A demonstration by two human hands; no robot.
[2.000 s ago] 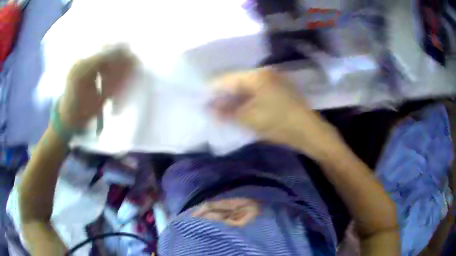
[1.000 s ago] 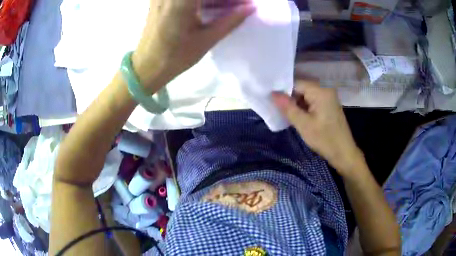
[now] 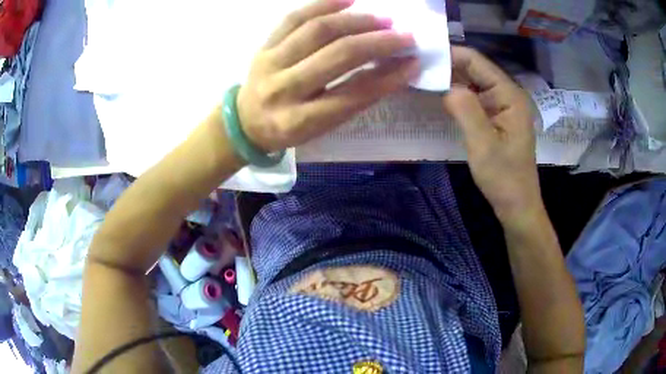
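Observation:
A white garment piece (image 3: 168, 80), bright and overexposed, lies over the left and middle of the machine table (image 3: 387, 139) and hangs a little over its front edge. My left hand (image 3: 321, 80), with a green bangle at the wrist, lies flat on the cloth with fingers spread toward the right. My right hand (image 3: 500, 124) is at the right corner of the cloth, fingers curled. Whether it pinches the cloth is hard to tell. The needle area is not visible.
A white label strip (image 3: 569, 106) and grey fabric strips (image 3: 622, 131) lie at the right. Thread cones (image 3: 201, 281) and crumpled white cloth (image 3: 55, 256) are below the table at left. Blue garment pieces (image 3: 621, 270) are at lower right. A grey-blue side board (image 3: 62, 95) is at left.
My left hand has moved right and down and now lies flat over the cloth. My right hand has moved up and right. The cloth's hanging corner has risen off the front edge.

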